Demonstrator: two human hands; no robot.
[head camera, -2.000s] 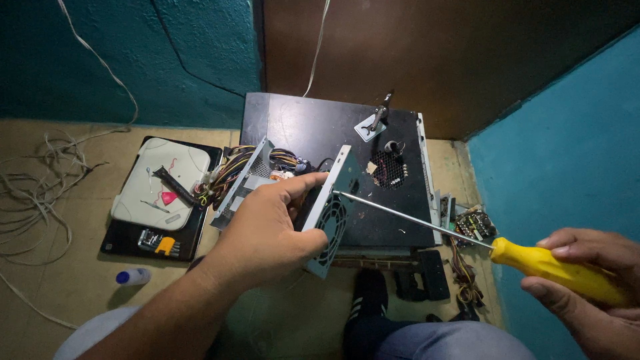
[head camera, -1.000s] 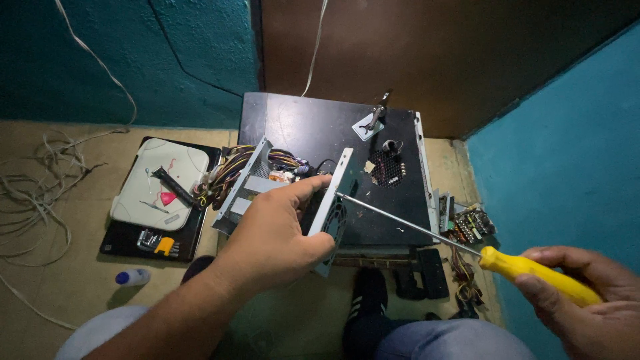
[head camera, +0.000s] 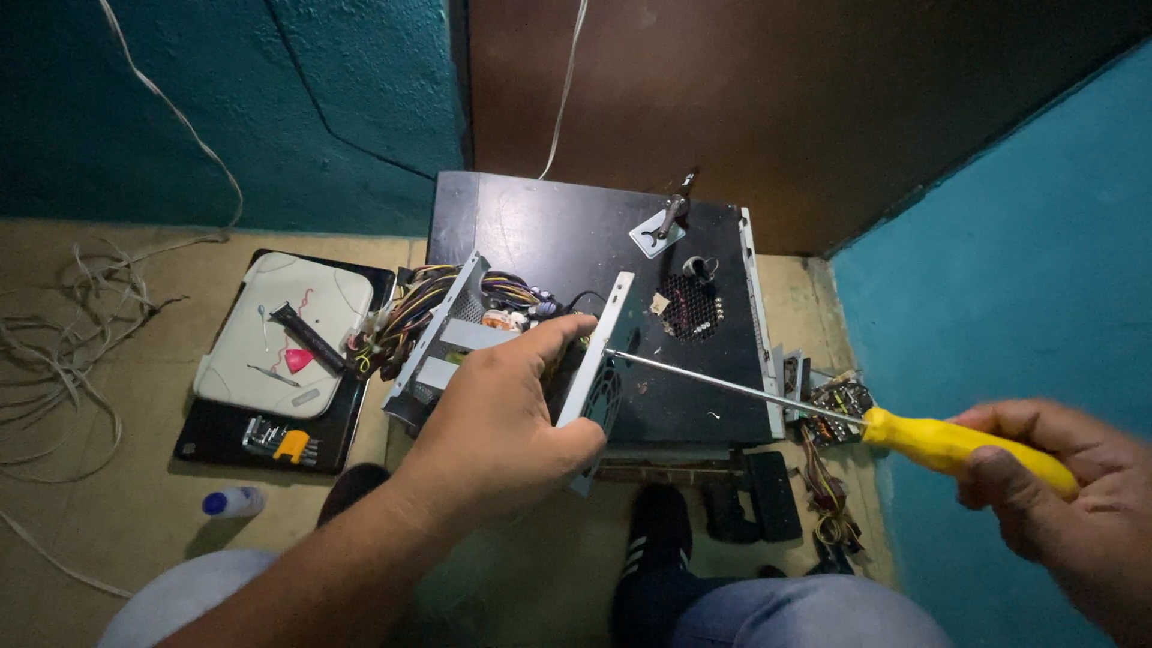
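My left hand (head camera: 504, 405) grips the edge of an opened computer power supply (head camera: 598, 355), its thumb on the side with the fan grille and its fingers over the metal rim. Inside the case, metal heat sinks (head camera: 481, 334) and a copper-coloured coil show beside a bundle of wires (head camera: 513, 288). My right hand (head camera: 1035, 477) holds a yellow-handled screwdriver (head camera: 936, 441); its long shaft points left and the tip meets the grille side near the rim. The exact seat of the tip is too small to tell. The unit is held over a black computer case panel (head camera: 558, 216).
Pliers (head camera: 670, 216) lie on a small white plate at the panel's back. Left, a pale tray (head camera: 243, 360) holds small tools above a hex key set (head camera: 292, 445). A blue-capped bottle (head camera: 234, 502) is on the floor, coiled cable (head camera: 63, 360) farther left, a circuit board (head camera: 837, 409) at right.
Since a second ago, my right hand has shifted on the screwdriver handle and the handle sits slightly differently. My left hand keeps its hold on the power supply.
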